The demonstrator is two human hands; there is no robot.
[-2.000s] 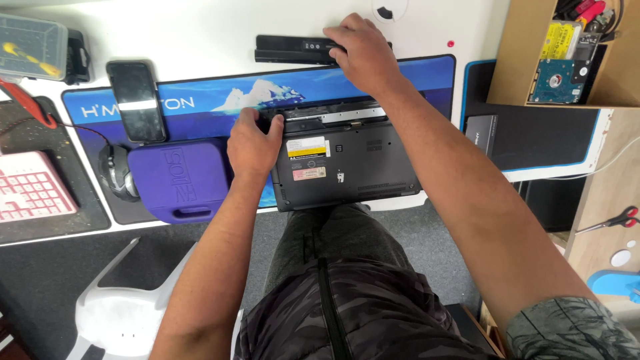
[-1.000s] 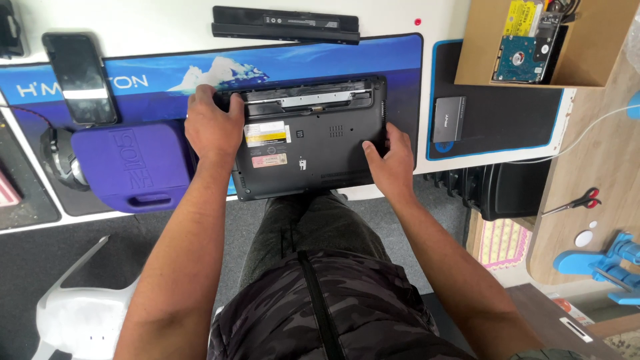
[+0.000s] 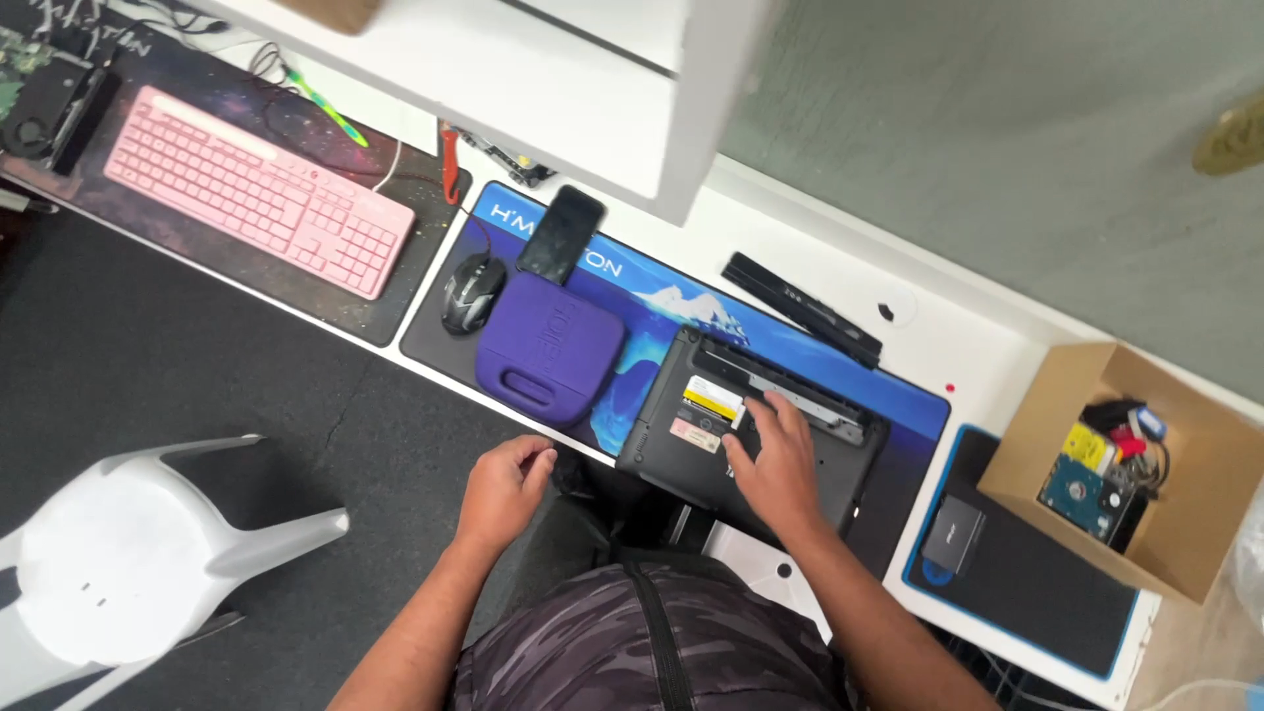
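A black laptop point(image 3: 760, 474) lies upside down on the blue desk mat, its battery bay uncovered along the far edge. My right hand point(image 3: 778, 459) rests on its underside with fingers spread, beside the yellow-and-white label point(image 3: 714, 398). Off the desk's front edge, my left hand point(image 3: 509, 484) hangs over the floor with thumb and fingertips close together; whether it holds something small cannot be told. Behind the laptop a black laptop battery point(image 3: 802, 309) lies across the mat's far edge. Left of the laptop is a purple plastic case point(image 3: 549, 348) with a handle.
A smartphone point(image 3: 562, 234) and a black mouse point(image 3: 473, 293) are by the case, with a pink keyboard point(image 3: 262, 193) further left. On the right, a cardboard box point(image 3: 1185, 494) holds a hard drive and cables near a small dark device point(image 3: 953, 534). A white plastic chair point(image 3: 114, 553) stands at lower left.
My left hand has let go of the laptop and moved left, off the desk. My right hand has gone from the laptop's right edge onto its underside. The view has turned and shifted left.
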